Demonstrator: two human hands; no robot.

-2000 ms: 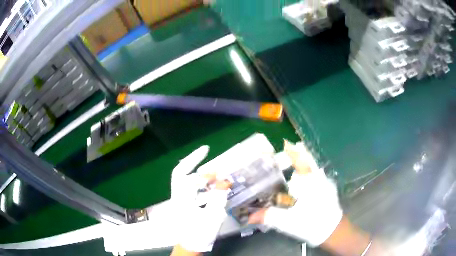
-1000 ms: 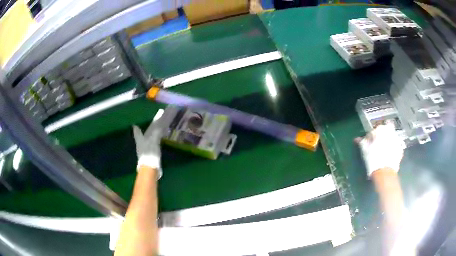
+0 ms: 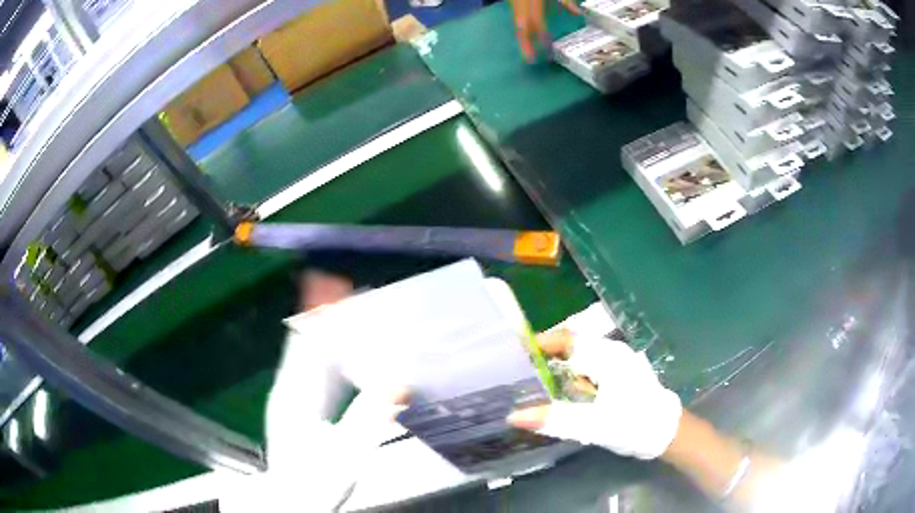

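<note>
A retail box (image 3: 456, 366) with a white and dark printed face and a lime-green side is held over the white ledge (image 3: 396, 471), tilted. My left hand (image 3: 326, 406), in a white glove and blurred, is at its left side, thumb on the printed face and fingertips near the upper left edge. My right hand (image 3: 612, 396), gloved with bare fingertips, grips the box's right end by the green side. What is under the box is hidden.
An orange-ended guide bar (image 3: 391, 239) slants over the green conveyor belt (image 3: 401, 190). Stacked boxes (image 3: 752, 120) and a single box (image 3: 684, 180) sit on the green surface at right. Another person's hand (image 3: 530, 25) is at the top. A metal frame (image 3: 120, 371) stands left.
The left hand has brought the box from the belt to the ledge. The right hand has left the box by the stack and now grips this one. Another person's hand has appeared at the top.
</note>
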